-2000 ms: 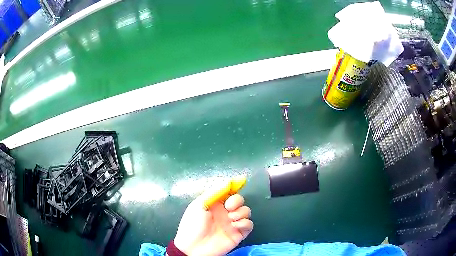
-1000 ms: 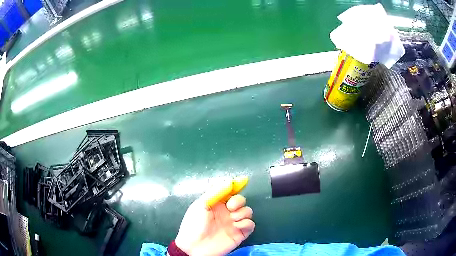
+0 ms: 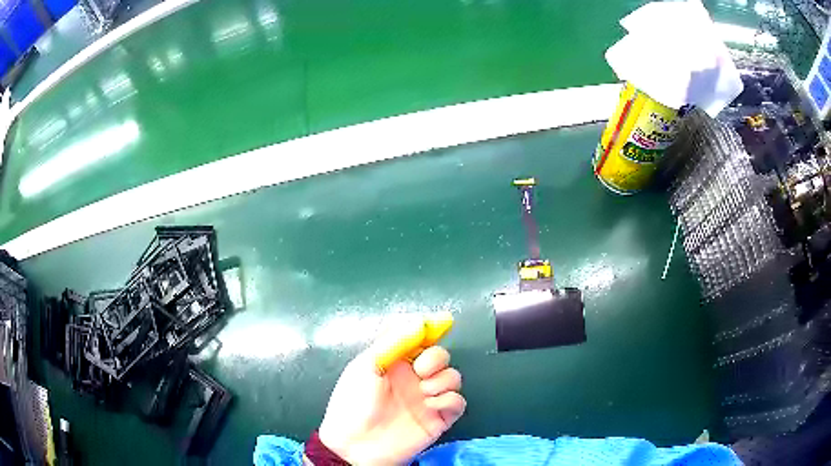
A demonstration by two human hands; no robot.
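Observation:
A black display panel (image 3: pixel 539 320) lies flat on the green mat, right of centre, with its flex cable (image 3: pixel 532 237) running up to a small connector. My left hand (image 3: pixel 396 391) is at the bottom centre, left of the panel and not touching it. Its palm faces me, the fingers are curled, and the yellow-covered thumb and forefinger are pressed together. Nothing shows in it. A blue sleeve (image 3: pixel 583 453) crosses the bottom edge; my right hand is out of the picture.
A tangled heap of black open frames (image 3: pixel 150 309) lies at the left. A yellow can (image 3: pixel 636 141) with a white cloth (image 3: pixel 674 56) over it stands at the upper right, beside stacked clear ribbed trays (image 3: pixel 729 214). A thin pale stick (image 3: pixel 672 248) lies near the trays. A white stripe (image 3: pixel 364 144) crosses the mat.
The view has shifted slightly, so the panel, frames and can sit a little higher in the picture. My left hand keeps nearly the same place and pose.

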